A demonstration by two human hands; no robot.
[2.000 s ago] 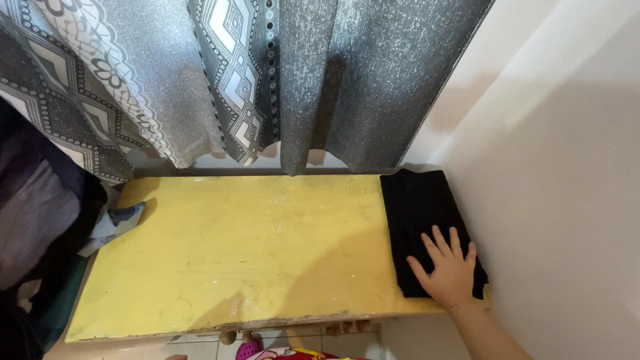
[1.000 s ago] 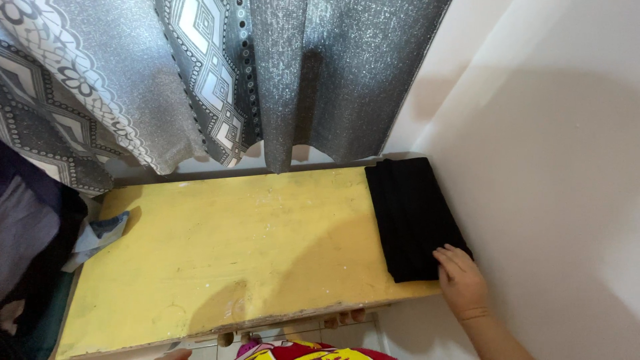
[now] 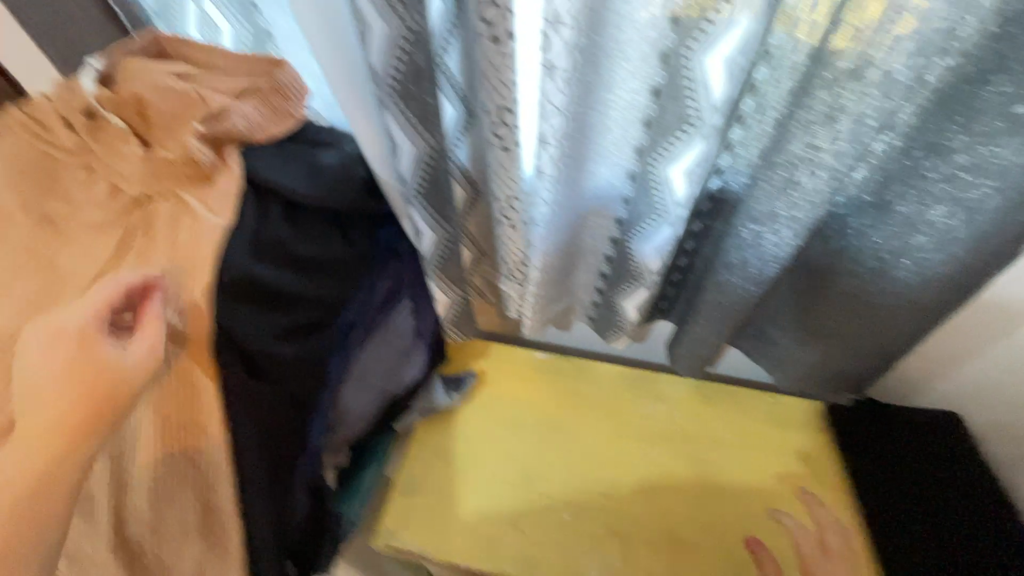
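My left hand (image 3: 104,336) is raised at the left, blurred, its fingers curled in front of a tan cloth garment (image 3: 184,448); whether it grips the fabric cannot be told. Dark garments (image 3: 288,304) hang or lie in a pile just right of the tan one. Over the yellow tabletop (image 3: 600,448), at the lower right, is my right hand (image 3: 808,540), fingers apart and holding nothing. A folded black cloth (image 3: 920,480) lies at the table's right end, just beyond that hand.
Grey patterned curtains (image 3: 576,160) hang behind the table's back edge. A white wall (image 3: 960,352) stands at the right. A small grey-blue cloth (image 3: 440,396) pokes out over the table's left corner.
My right hand has left the folded black cloth and moved left of it. My left hand has come into view beside the tan garment. The view has swung left.
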